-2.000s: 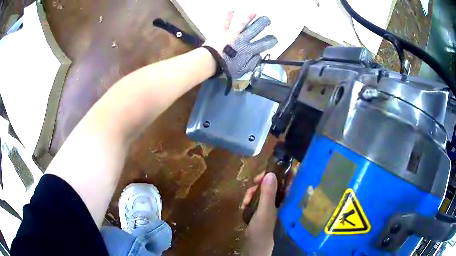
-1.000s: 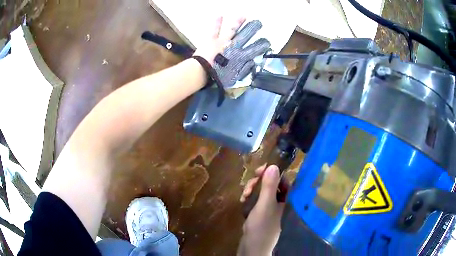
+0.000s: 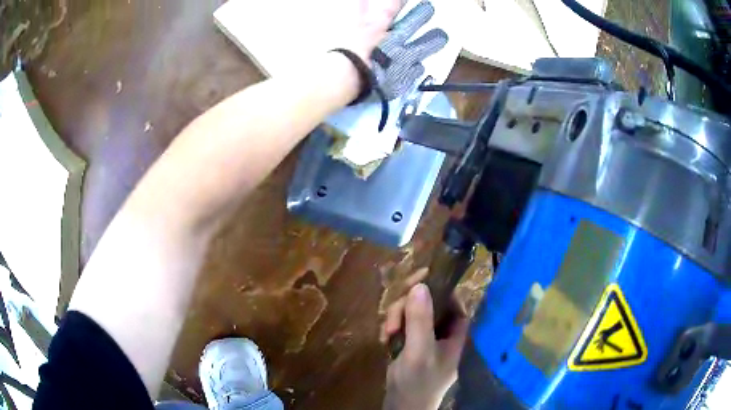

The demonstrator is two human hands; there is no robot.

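My left hand (image 3: 397, 52), in a grey chainmail glove with some bare fingers, lies flat with fingers spread on the white-topped fabric stack (image 3: 276, 36), left of the knife standard. My right hand (image 3: 425, 336) is closed around the dark handle (image 3: 450, 276) of the cutting machine. The machine's blue and silver motor (image 3: 561, 296) fills the right side. Its silver base plate (image 3: 361, 196) lies on the table, partly under the stack's near end. A white-topped tan offcut (image 3: 365, 152) lies over the plate, beside the standard.
The worn brown table (image 3: 272, 296) has peeling patches. White-topped cut pieces (image 3: 32, 184) with thick tan edges lie at the left. More white-topped fabric (image 3: 521, 32) lies at the back. A black cable (image 3: 641, 40) crosses the upper right. A white shoe (image 3: 232, 372) shows at the bottom.
My left hand has moved up and slightly right on the stack. More of the offcut shows over the base plate. The strap's long end no longer shows. My right hand keeps its grip.
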